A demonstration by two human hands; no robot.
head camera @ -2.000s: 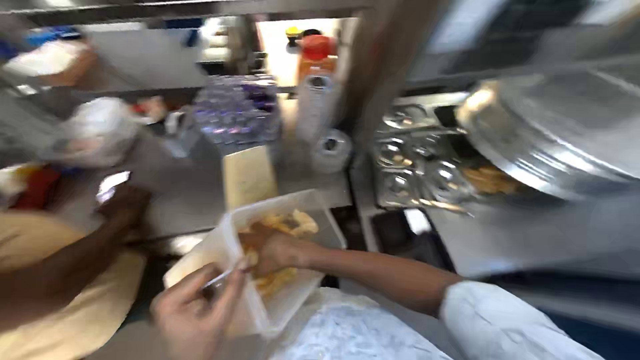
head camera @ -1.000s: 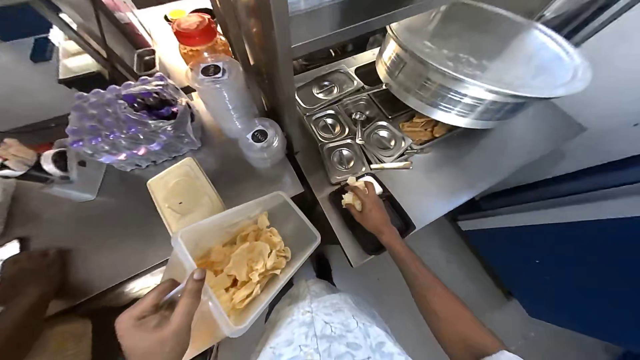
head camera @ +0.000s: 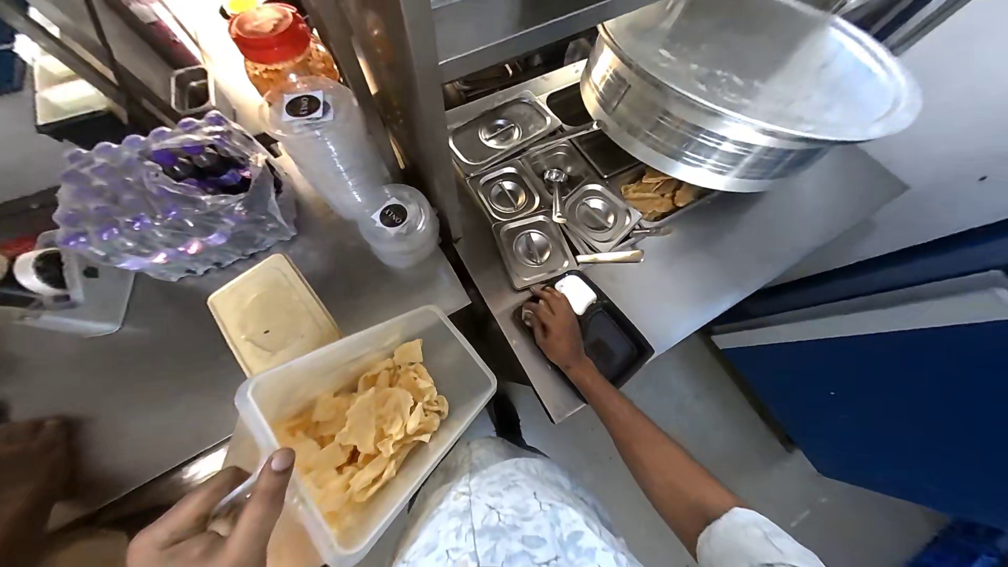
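My left hand (head camera: 228, 512) grips the left wall of a translucent plastic tub (head camera: 465, 378), tilted, with thin yellow chips (head camera: 378, 417) heaped inside. My right hand (head camera: 557, 324) reaches down into a black compartment tray (head camera: 626, 335), beside a white item (head camera: 576, 294) in one compartment. Its fingers hide what lies under them, so I cannot tell whether it still holds anything. Just behind the tray stand lidded steel containers (head camera: 534, 249), with a light-coloured handle (head camera: 610, 257) lying at their edge. A cream plastic lid (head camera: 272, 319) lies behind the tub.
A large aluminium pot (head camera: 693, 142) stands at the back right, over a pan of brown fried pieces (head camera: 657, 193). Clear plastic containers (head camera: 400, 224), a red-lidded jar (head camera: 272, 43) and shrink-wrapped bottles (head camera: 173, 197) stand at the left. Another person's hand (head camera: 35, 465) rests at the left edge.
My right hand has gone from inside the tub to the black tray, carrying pale chips one second ago. My left hand has stayed at the tub. The view has swung to the right.
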